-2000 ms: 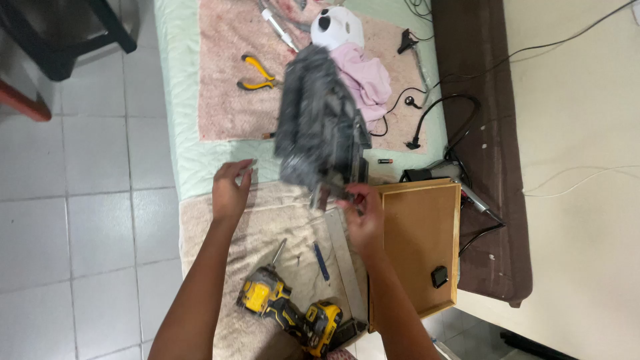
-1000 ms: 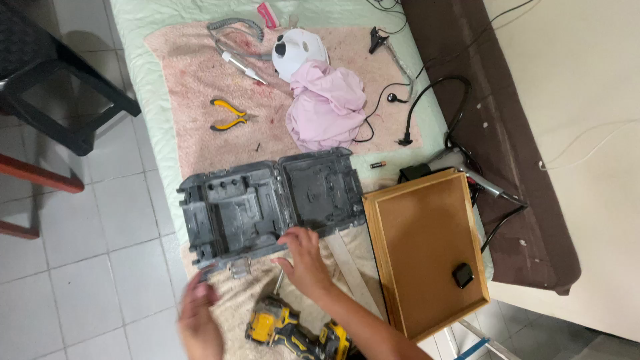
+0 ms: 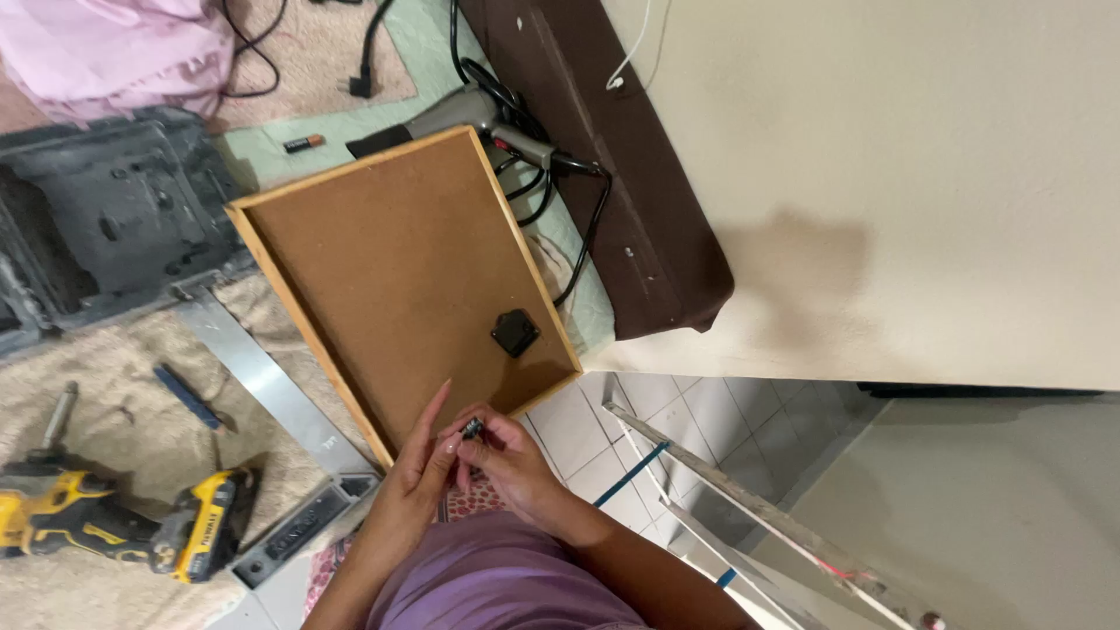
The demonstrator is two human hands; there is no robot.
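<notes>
A small dark object with light marks, too small to name surely, is pinched between the fingers of my right hand. My left hand meets it from the other side, thumb at the object and index finger stretched out. Both hands are in front of my body, over the near corner of a wood-framed brown board. A small black plastic part lies on that board. Left of it, an opened grey plastic case lies partly in view.
A metal try square, a blue pen-like tool and a DeWalt cordless drill lie on the beige towel. An AA-type battery and a hair dryer are behind. A ladder stands at right.
Both hands have left the grey case, which lies open as it did a second ago, and have come together around the small dark object. The view has shifted strongly to the right.
</notes>
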